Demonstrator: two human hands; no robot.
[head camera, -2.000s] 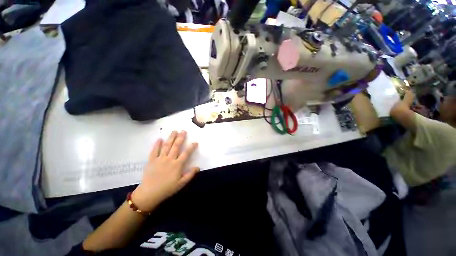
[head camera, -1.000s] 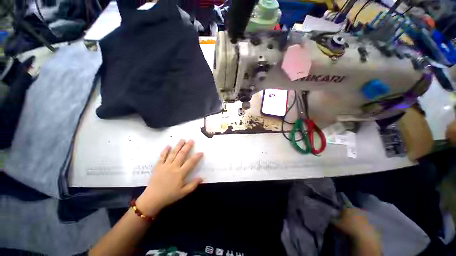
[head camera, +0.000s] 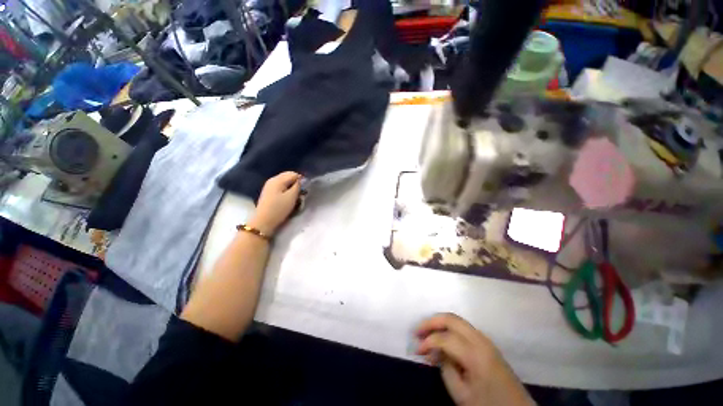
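A dark fabric panel (head camera: 321, 115) lies at the back left of the white table, left of the sewing machine (head camera: 515, 151). My left hand (head camera: 279, 198) is closed on its near edge, where a strip of pale underside shows. My right hand (head camera: 460, 349) is over the table's front edge, blurred, fingers curled; I cannot tell whether it holds anything. A stack of grey fabric panels (head camera: 178, 190) with dark edges lies left of my left arm.
Scissors (head camera: 598, 301) with green and red handles lie right of the throat plate (head camera: 428, 238). A phone (head camera: 536, 229) and a cord are behind them. A pale green thread cone (head camera: 535, 63) stands behind the machine. Another machine (head camera: 71, 155) is at the far left, above a red basket (head camera: 40, 273).
My left hand has moved from the bare table to the dark panel and taken its edge. My right hand has come up from the grey fabric at my lap. The view has swung left.
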